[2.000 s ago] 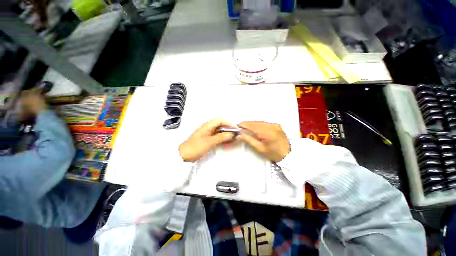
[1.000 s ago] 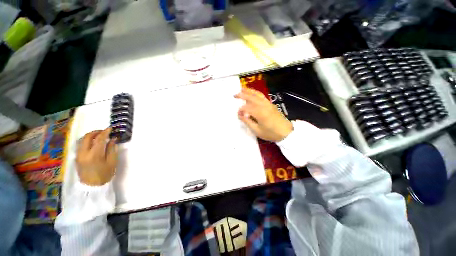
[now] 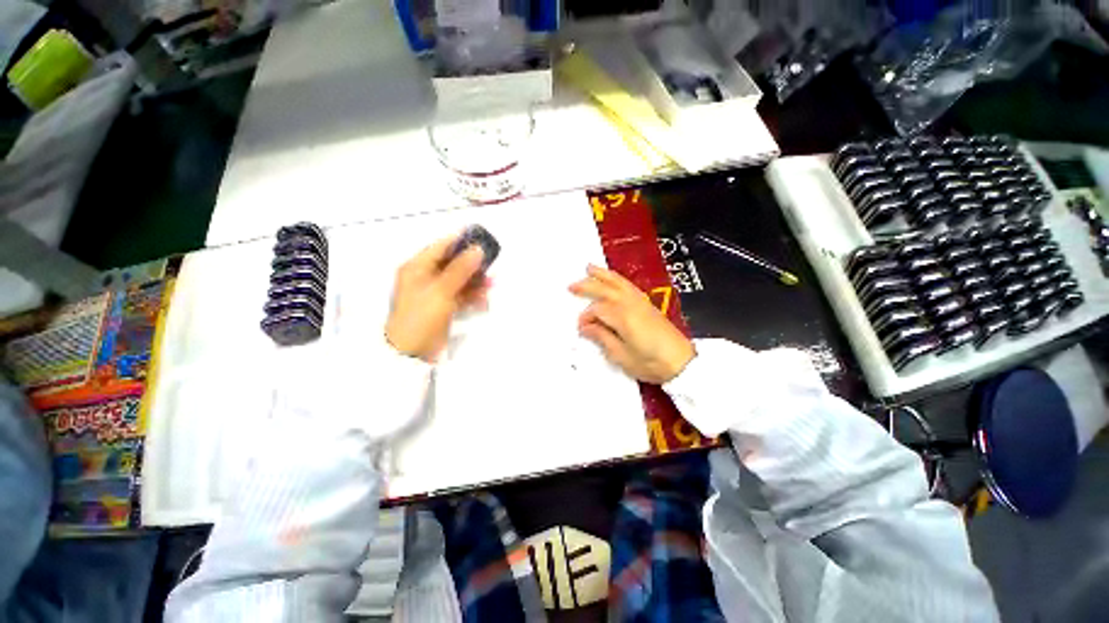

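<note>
My left hand (image 3: pixel 428 299) is over the middle of the white tray (image 3: pixel 523 402) and holds one dark glossy housing (image 3: pixel 479 247) between its fingertips. My right hand (image 3: pixel 634 326) is over the tray's right part, palm down with fingers apart; whether tiny parts are in its fingertips is too small to tell. A tight row of dark housings (image 3: pixel 296 282) stands on the tray's left side. The tray looks blank white from overexposure.
A stock tray (image 3: pixel 876 359) with dark housings is at right. A thin pick (image 3: pixel 749 259) lies on the black board. A clear jar (image 3: pixel 483 158), yellow strips (image 3: pixel 615 110) and a parts box (image 3: pixel 705 97) are beyond. A colourful board (image 3: pixel 91 389) is at left.
My left hand has moved right from the row and now holds a housing. The single housing at the tray's front edge no longer shows. My right hand has lowered slightly after parting from the left.
</note>
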